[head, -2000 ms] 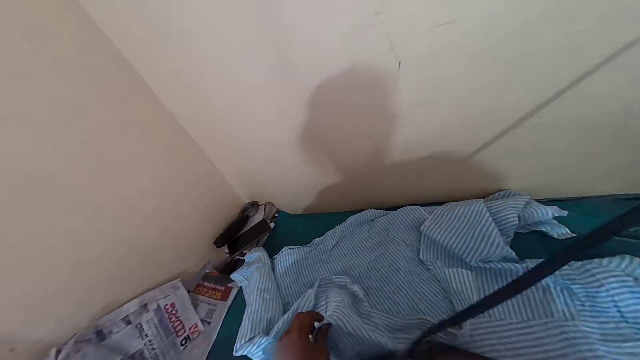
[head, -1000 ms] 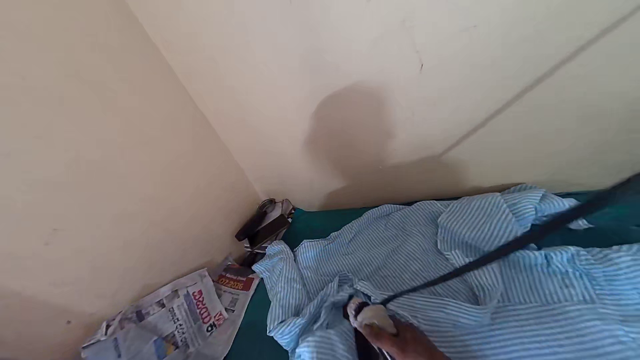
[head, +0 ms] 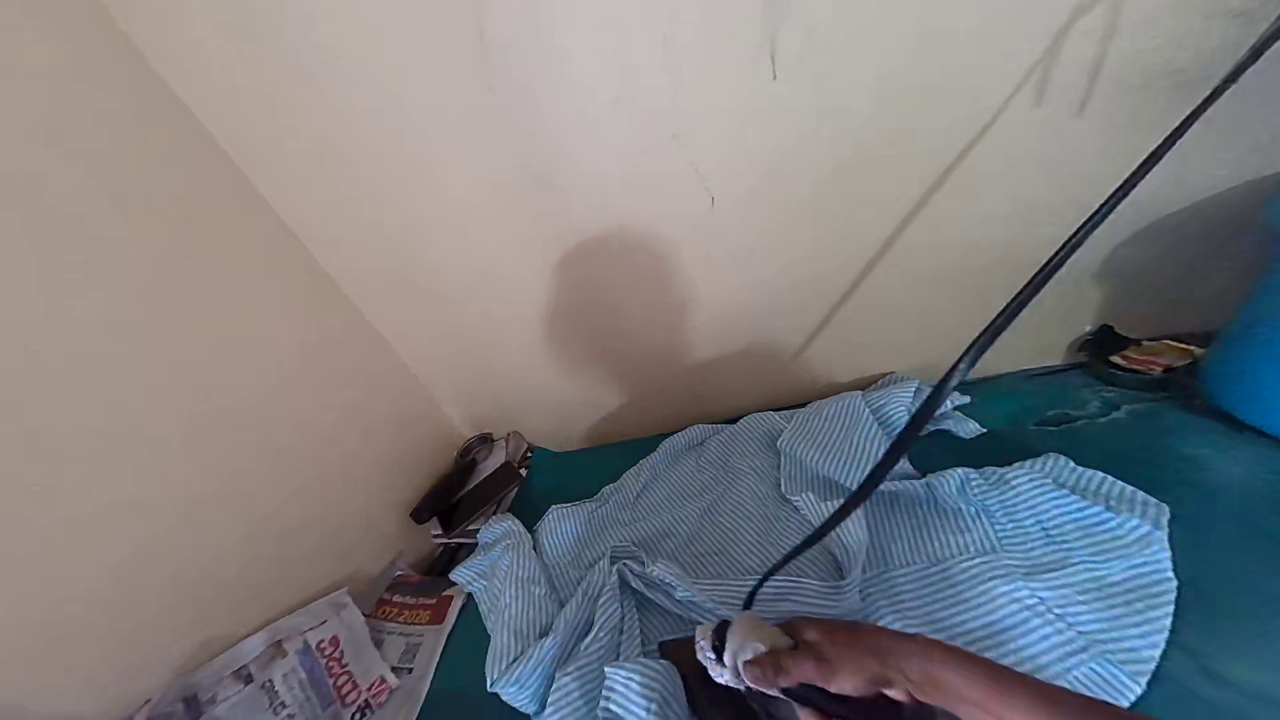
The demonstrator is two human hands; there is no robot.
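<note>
A blue-and-white striped shirt lies spread and wrinkled on a green cloth-covered surface. My right hand comes in from the lower right, its fingers closed around a dark corded appliance, which looks like a clothes iron and is mostly cut off by the bottom edge. White wrapping covers the base of its black cord, which rises to the upper right. Bunched shirt fabric lies just left of the hand. I do not see my left hand; a dark brown patch beside the wrapping is unclear.
Printed newspapers lie at the lower left. A pile of small dark and pale items stands in the wall corner. At the right are a blue object and a dark item with a pale top. Walls border the surface.
A hand low on the shirt's left part two seconds ago no longer shows there. The right hand with the corded appliance came into view one second ago. The view takes in more at the right.
</note>
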